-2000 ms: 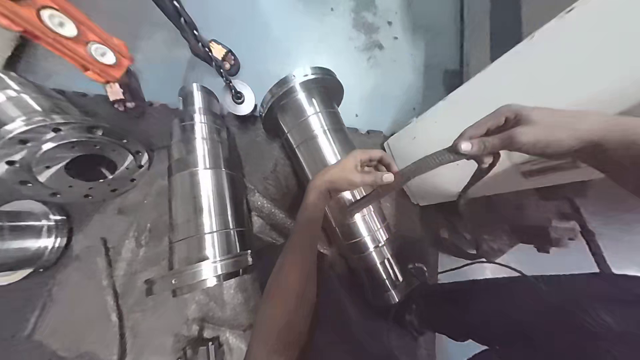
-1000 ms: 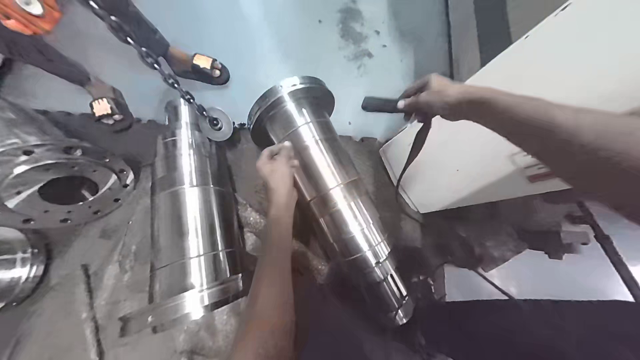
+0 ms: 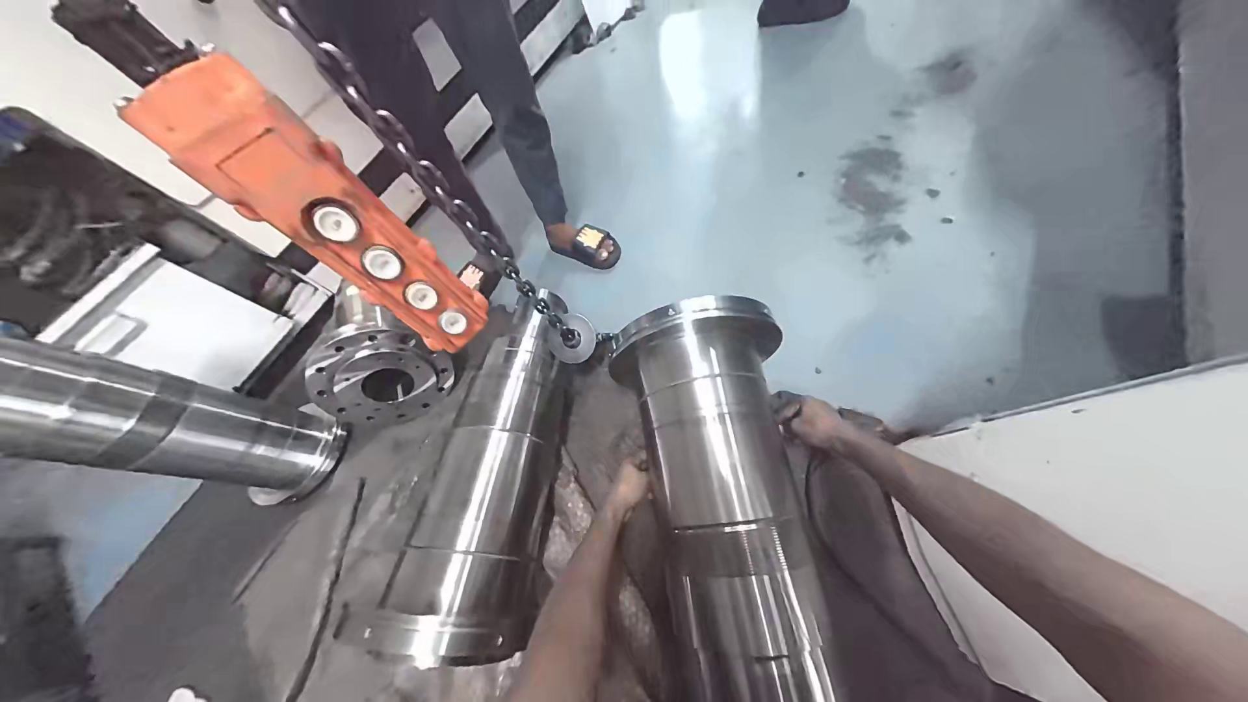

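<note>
A flanged, polished metal shaft (image 3: 717,468) lies on the floor covering between my two hands. My left hand (image 3: 631,483) is low against its left side, the fingers partly hidden behind it. On the right side, just below the flange, my right hand (image 3: 811,421) is bent around a dark strap, which trails down beside the shaft. How much of the strap lies under the shaft is hidden. A second polished shaft (image 3: 487,468) rests to the left, parallel to the first at a slight angle.
An orange hoist pendant control (image 3: 312,205) and a chain (image 3: 429,180) hang at upper left. A person in sandals (image 3: 585,244) stands beyond the shafts. Further left are a drilled flange (image 3: 380,375) and another metal cylinder (image 3: 166,419). A white panel (image 3: 1102,487) borders the right side.
Both hands have gone down to the sides of the right-hand shaft; one second ago the right hand held the strap up above the white panel. The view has shifted, bringing the orange control further in.
</note>
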